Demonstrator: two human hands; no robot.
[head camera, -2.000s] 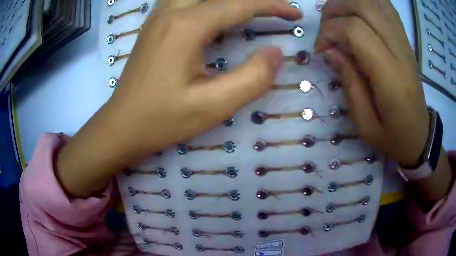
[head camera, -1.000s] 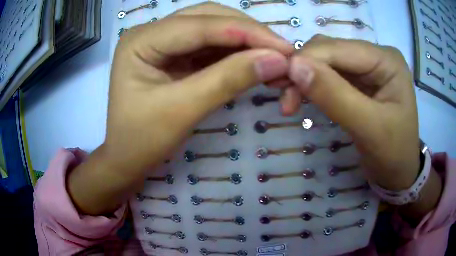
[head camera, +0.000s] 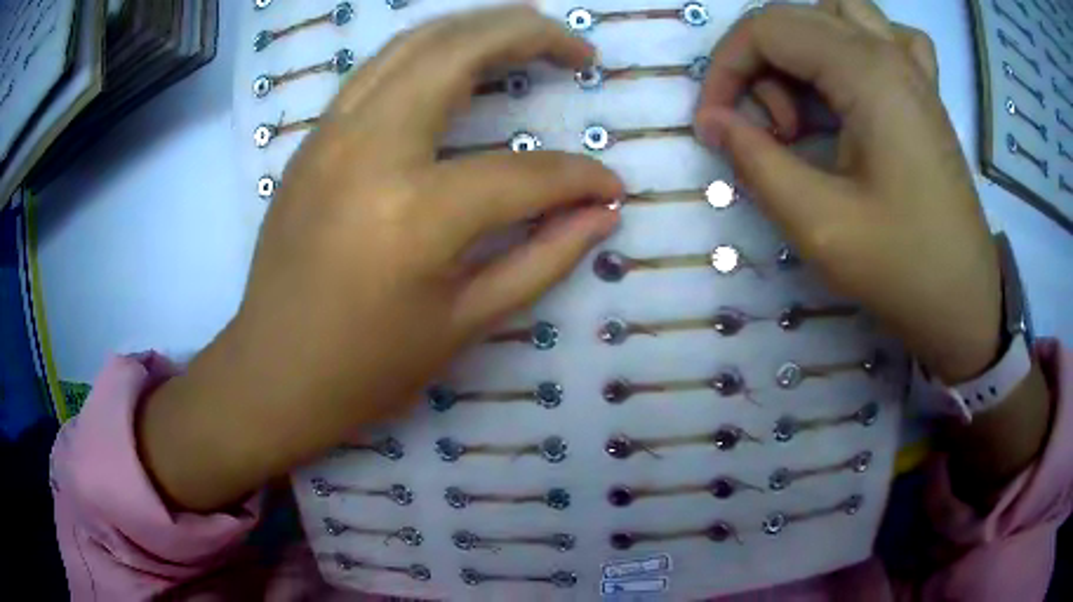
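Observation:
A large white card (head camera: 694, 576) bears rows of paired round pieces joined by thin brown-gold strips. My left hand (head camera: 353, 247) lies over its left-middle part, thumb and a finger closed around the left round end of one paired piece (head camera: 665, 196); its bright right end stays uncovered. Another finger is raised near a pair higher up. My right hand (head camera: 847, 176) is bent over the card's upper right, its fingertips close together beside the right ends of two higher pairs. Whether they hold anything, such as a thread, cannot be told. Fine wisps show beside some discs.
A thick stack of filled cards (head camera: 130, 71) stands at the upper left. A neighbouring filled card (head camera: 1024, 106) lies at the right edge. The white bench (head camera: 130, 271) has yellow edging at left. Small labels (head camera: 635, 574) sit near the card's lower edge.
My hands were together over the upper middle a second ago and are now apart. The left has moved down-left onto a pair's end, the right slightly up. The card has shifted slightly.

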